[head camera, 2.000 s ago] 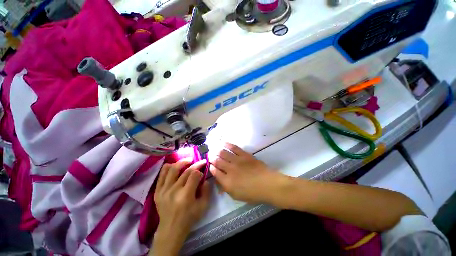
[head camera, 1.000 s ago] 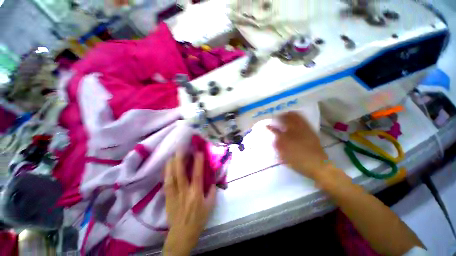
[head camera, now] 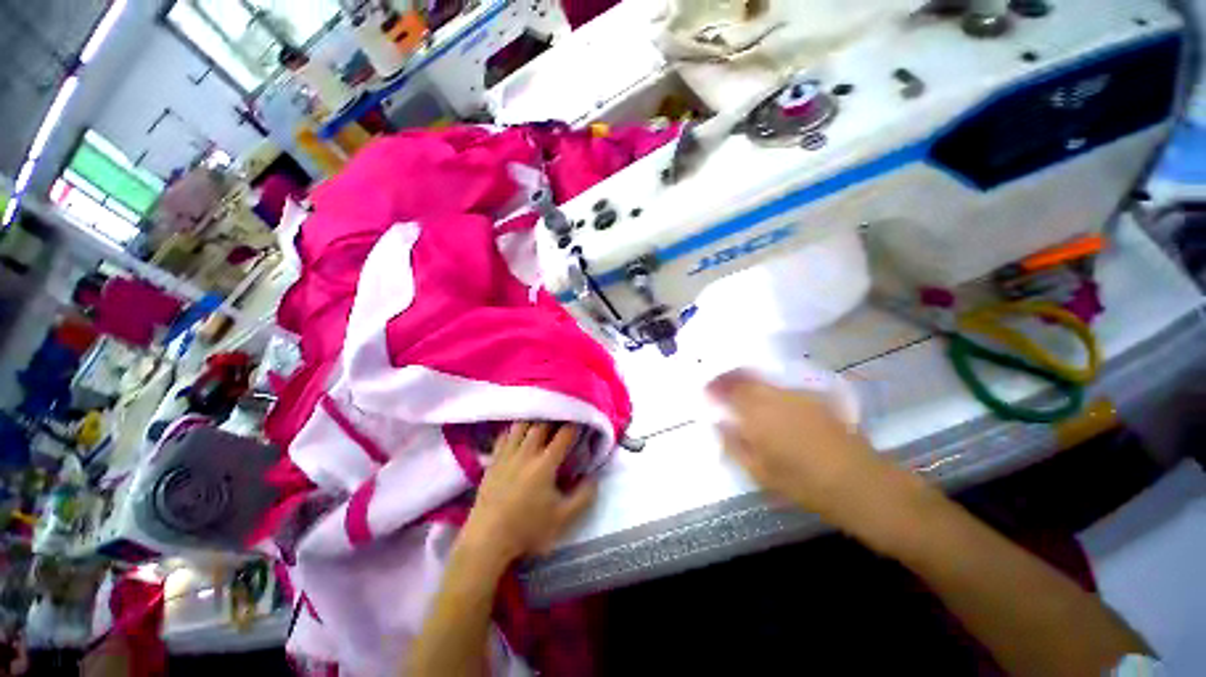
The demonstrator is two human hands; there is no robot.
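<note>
The magenta and pale garment pieces (head camera: 456, 298) lie in a large heap left of the white sewing machine head (head camera: 780, 199). My left hand (head camera: 529, 489) is on the near right edge of the heap, fingers partly in the folds, so its grip cannot be made out. My right hand (head camera: 780, 430) is over the white table right of the needle area, its fingertips bent together. A whitish, blurred patch shows beside it, and I cannot tell if it holds anything. The presser foot area (head camera: 655, 331) has no magenta cloth under it.
Scissors with yellow and green handles (head camera: 1025, 364) lie right of the head, near an orange-handled tool (head camera: 1062, 254). A measuring strip (head camera: 688, 529) runs along the table's front edge. Other machines and cloth stand behind and at the left.
The cloth has moved away from the needle to the left, with my left hand at its edge. My right hand has moved away from the needle to the right. The view has shifted, showing more of the room.
</note>
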